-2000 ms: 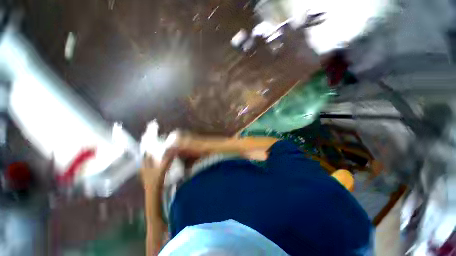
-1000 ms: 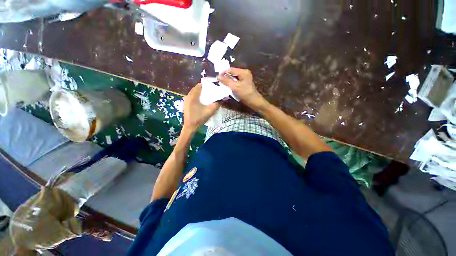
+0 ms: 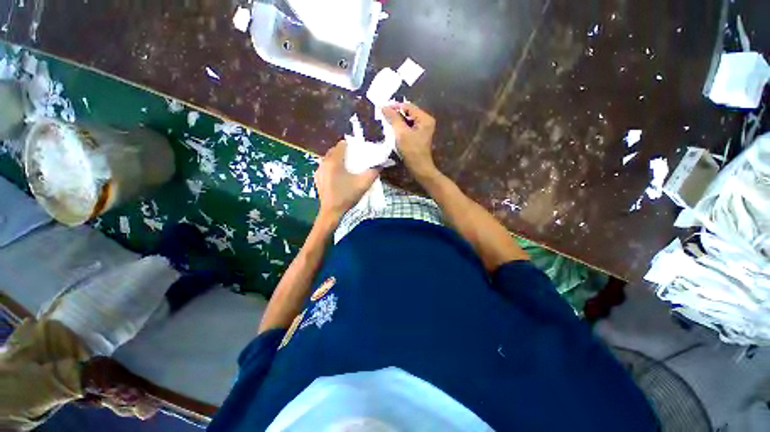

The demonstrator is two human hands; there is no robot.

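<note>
My left hand [image 3: 342, 181] holds a white cut piece [image 3: 368, 155] with a notched edge, close to my body at the table's front edge. My right hand [image 3: 411, 135] is at the piece's right upper side, fingers closed on a thin white part of it; whether that part is separate I cannot tell. Small white offcuts [image 3: 384, 87] lie on the table just beyond my hands. The machine's silver base plate [image 3: 317, 61] lies on the table at the top, with white fabric over it.
The dark brown table [image 3: 507, 126] carries scattered scraps. A scrap bundle [image 3: 730, 245] is heaped at right, near a small box [image 3: 692, 176] and a white stack [image 3: 739, 79]. A scrap bucket [image 3: 72, 172] stands below at left, by a scrap-littered green surface [image 3: 190, 156].
The view has shifted, showing more of the scrap bundle at right. The white piece in my hands now shows an upright strip and a curved notch. The red part at the top has left the view.
</note>
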